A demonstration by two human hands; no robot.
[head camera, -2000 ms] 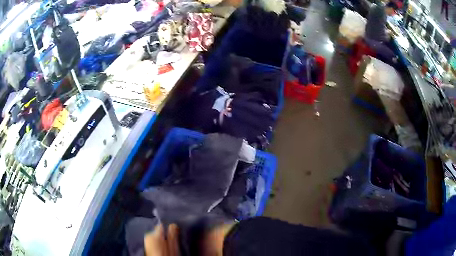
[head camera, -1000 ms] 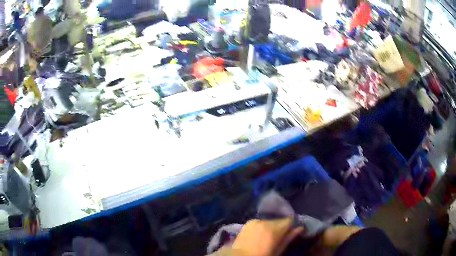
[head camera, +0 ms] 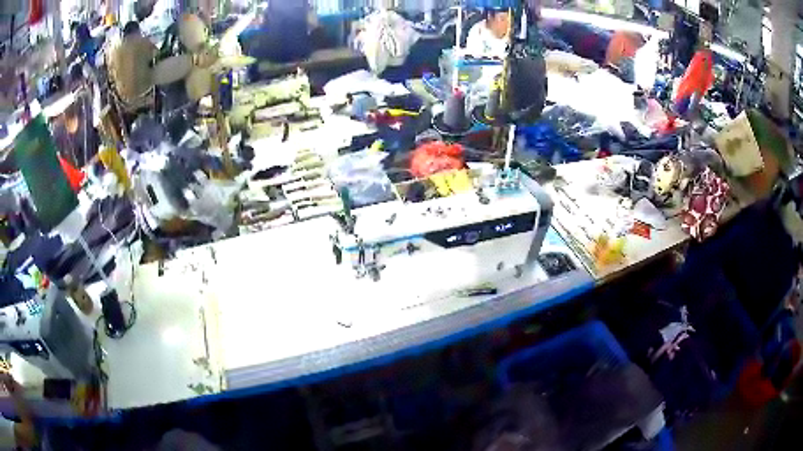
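Note:
No hand of mine can be made out; both seem below the picture's bottom edge. Dark grey cloth (head camera: 590,401) lies in and over the blue plastic basket (head camera: 577,342) below the table at the lower right, dim and blurred, with a pale piece (head camera: 653,423) at its right edge. The white sewing machine (head camera: 458,225) stands on the long white table (head camera: 282,308), its presser foot area (head camera: 365,260) at the left end. No garment lies under it. Thread snips (head camera: 475,291) lie in front of the machine base.
A second machine (head camera: 53,339) stands at the far left, with part of a person's arm (head camera: 19,410) at the edge. Cloth, thread cones (head camera: 455,110) and a red bag (head camera: 436,158) clutter the area behind. Dark garments (head camera: 696,352) are heaped at the right. Another person (head camera: 489,35) is at the back.
The view has swung left from the aisle and baskets to the sewing table. My hands, earlier at the grey cloth near the bottom, have left the picture. The grey cloth now shows only low right.

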